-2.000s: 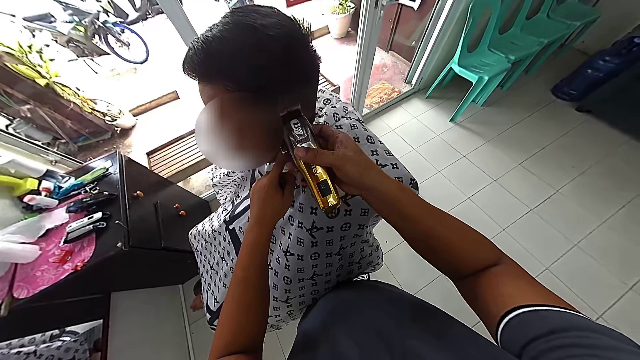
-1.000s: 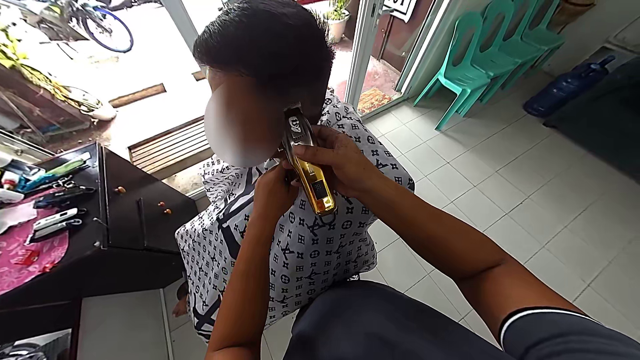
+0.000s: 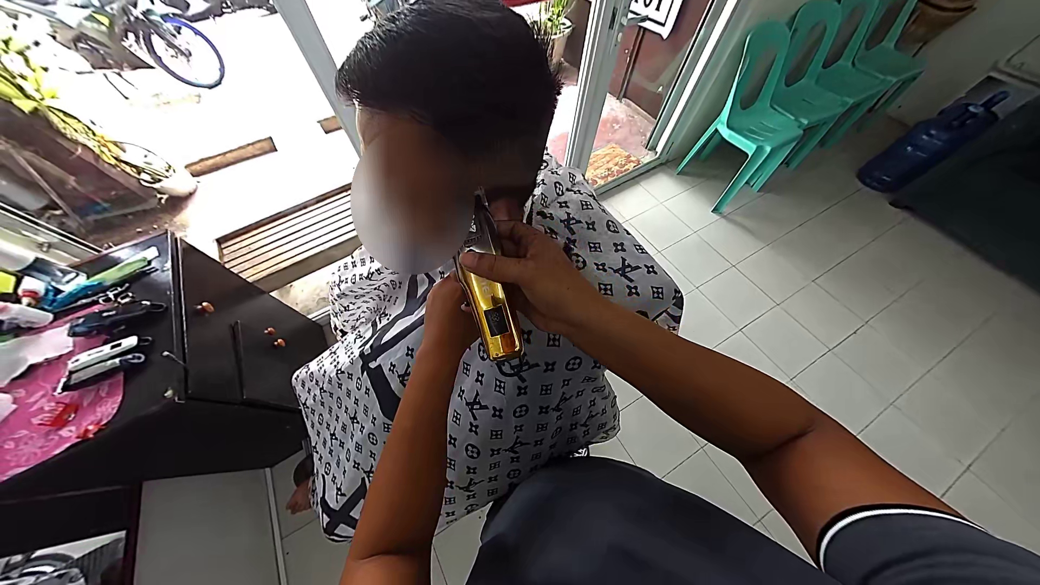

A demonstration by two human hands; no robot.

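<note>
My right hand point(image 3: 540, 272) is closed around gold and black hair clippers point(image 3: 491, 296), their blade end up at the side of a seated person's head, near the ear. Dark short hair point(image 3: 455, 69) covers that head, and a white barber cape point(image 3: 520, 406) with a black pattern drapes the body. Just left of the clippers, my left hand point(image 3: 449, 313) is raised below the jaw; its fingers are partly hidden behind the clippers, so whether they hold anything does not show.
At left stands a dark cabinet point(image 3: 236, 349) with combs, scissors point(image 3: 114, 296) and more clippers point(image 3: 101, 353) on a pink cloth. Green plastic chairs point(image 3: 760, 122) line the right wall beside a blue water jug point(image 3: 930, 142). Glass doors point(image 3: 589, 89) are behind the person.
The clippers have shifted lower along the side of the head, with my right hand on them. My left hand remains close beside them.
</note>
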